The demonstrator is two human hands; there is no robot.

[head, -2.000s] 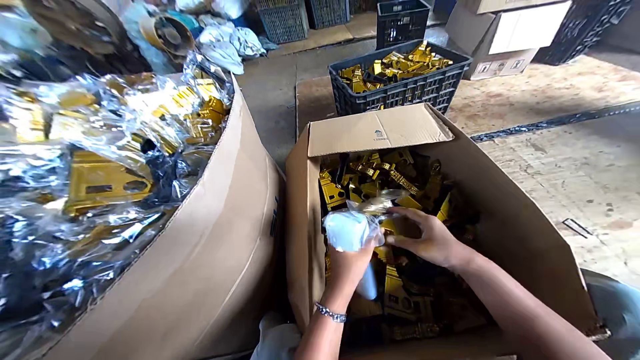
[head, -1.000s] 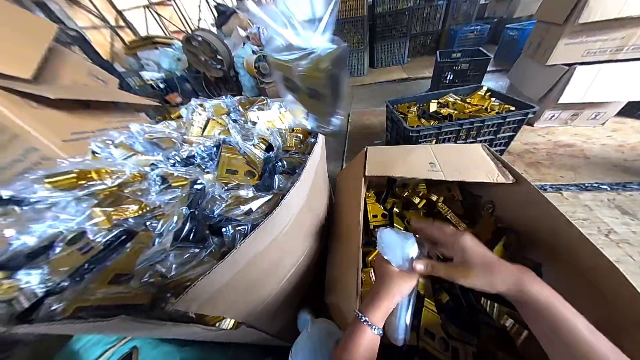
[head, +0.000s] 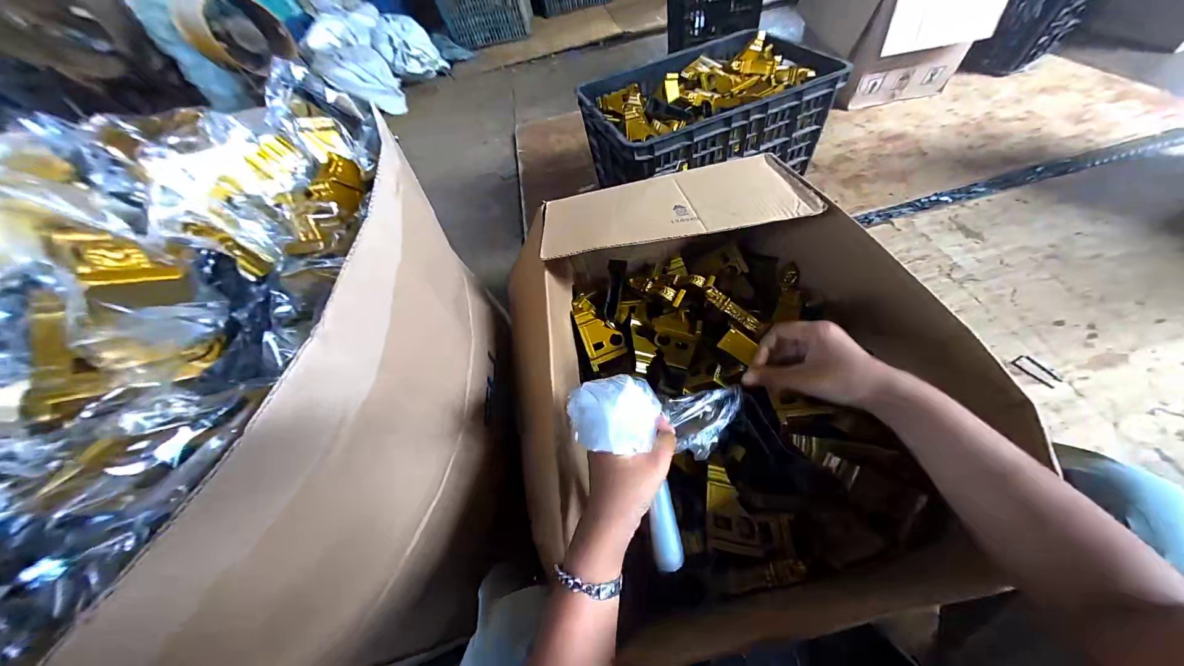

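Note:
My left hand [head: 629, 467] is closed around a roll of clear plastic bags [head: 614, 414], whose pale end points up and whose tube hangs below the fist. A loose, crinkled clear bag [head: 703, 418] stretches from the roll toward my right hand [head: 807, 363]. The right fingers are pinched together at the bag's far side, near a gold part; whether they grip the film or the part cannot be told. Beneath both hands, shiny gold and dark parts [head: 675, 338] fill much of an open cardboard box [head: 684, 208].
At left stands a large cardboard container [head: 407, 370] heaped with gold parts in clear bags [head: 111, 264]. Beyond the box is a black plastic crate [head: 708, 153] of gold parts. Another carton [head: 911, 79] and white cloth-like bundles [head: 370, 46] lie farther back.
A bagged part, seen blurred above the left container one second ago, is no longer in the air. My right hand has moved off from the roll, and a bag now stretches out from it. The view has shifted.

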